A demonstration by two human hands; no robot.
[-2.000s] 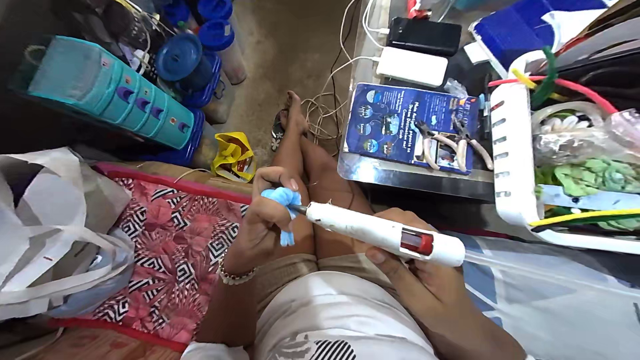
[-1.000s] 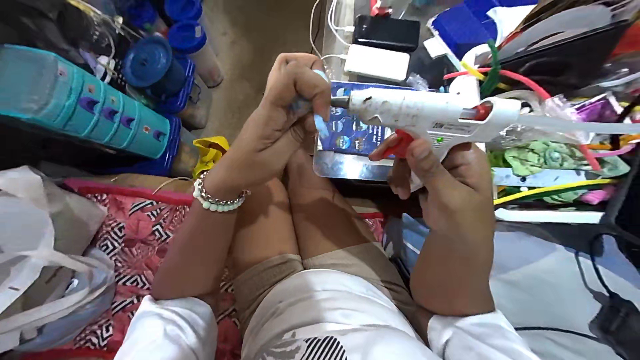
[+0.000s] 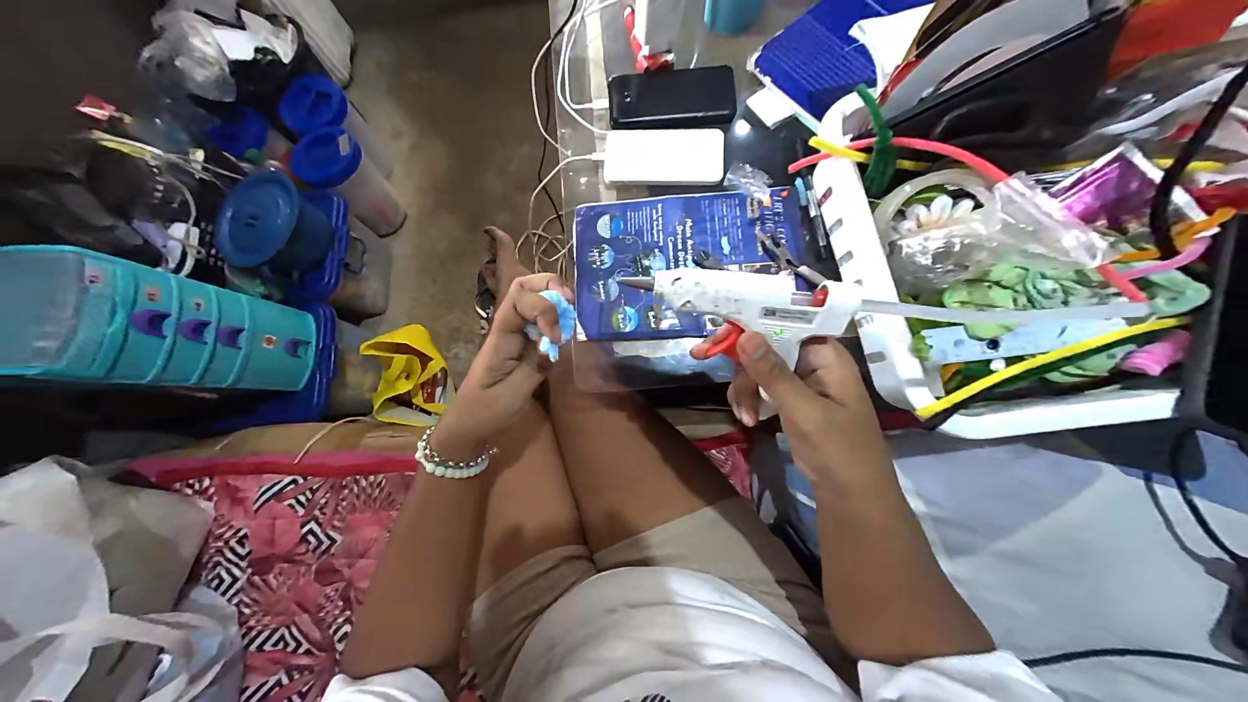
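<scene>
Pinched between the fingers of my left hand is a small light-blue fuzzy piece, seemingly pipe cleaner. My right hand grips a white hot glue gun by its handle, with a finger at the red trigger. The metal nozzle points left toward the blue piece, with a gap between them. A long translucent glue stick sticks out of the gun's back, over the white basket. Behind the gun, pliers lie on a blue printed sheet.
At right, a white plastic basket holds artificial leaves, plastic wrap and pipe cleaners. A black power bank and a white one with cables lie on the table. Left are a teal drawer unit, blue-lidded containers and a yellow bag.
The glue gun's nozzle was at the blue piece in both earlier frames and is now apart from it. My right hand has shifted from the gun's body to its handle.
</scene>
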